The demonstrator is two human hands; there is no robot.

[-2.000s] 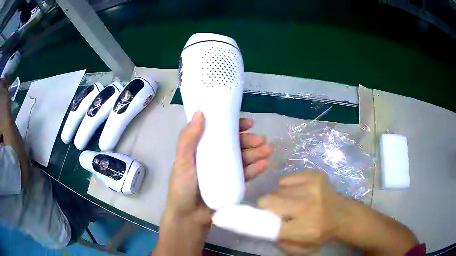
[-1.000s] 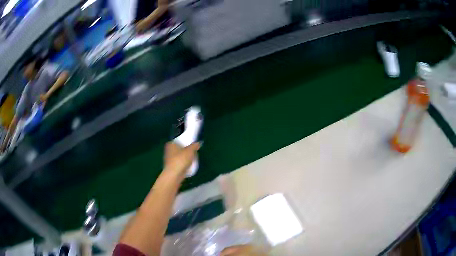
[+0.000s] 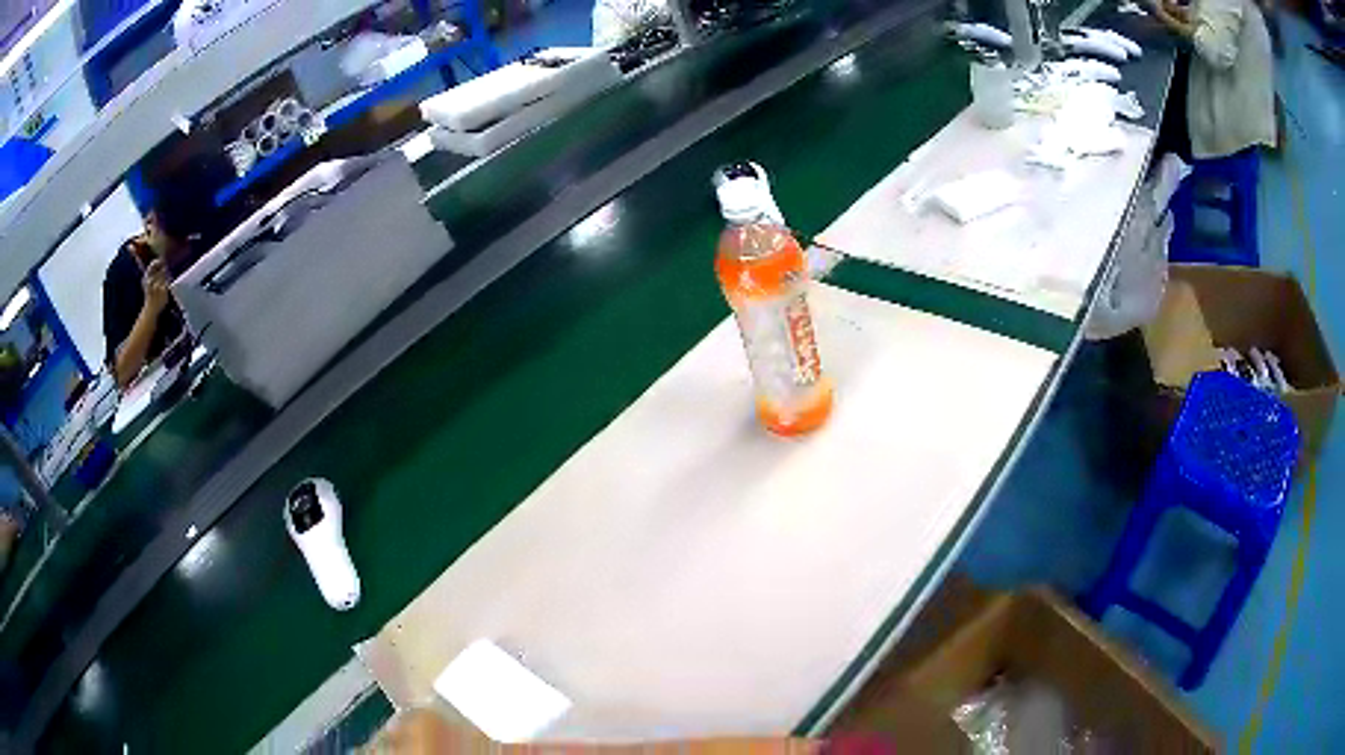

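Observation:
A white handset (image 3: 325, 549) with a glossy black oval panel lies on the dark green belt at left, touched by no hand. A flat white folded cloth or wipe stack (image 3: 502, 690) lies on the pale bench cover (image 3: 671, 553) near the bottom. A blurred strip of skin, apparently my right hand and forearm (image 3: 590, 745), runs along the bottom edge with a dark red sleeve at its right end. It is mostly cut off, so its fingers and any held thing are hidden. My left hand is out of the picture.
A bottle with orange contents (image 3: 774, 332) stands on the bench, partly covering another handset (image 3: 742, 185) on the belt. Further along are white items, a cup (image 3: 993, 96) and a standing person (image 3: 1227, 74). At right are a blue stool (image 3: 1236, 443) and cartons (image 3: 1033, 671).
The view has swung right. The hand that held a handset over the belt has left it; a handset now lies there alone. The bottle appears nearer the centre.

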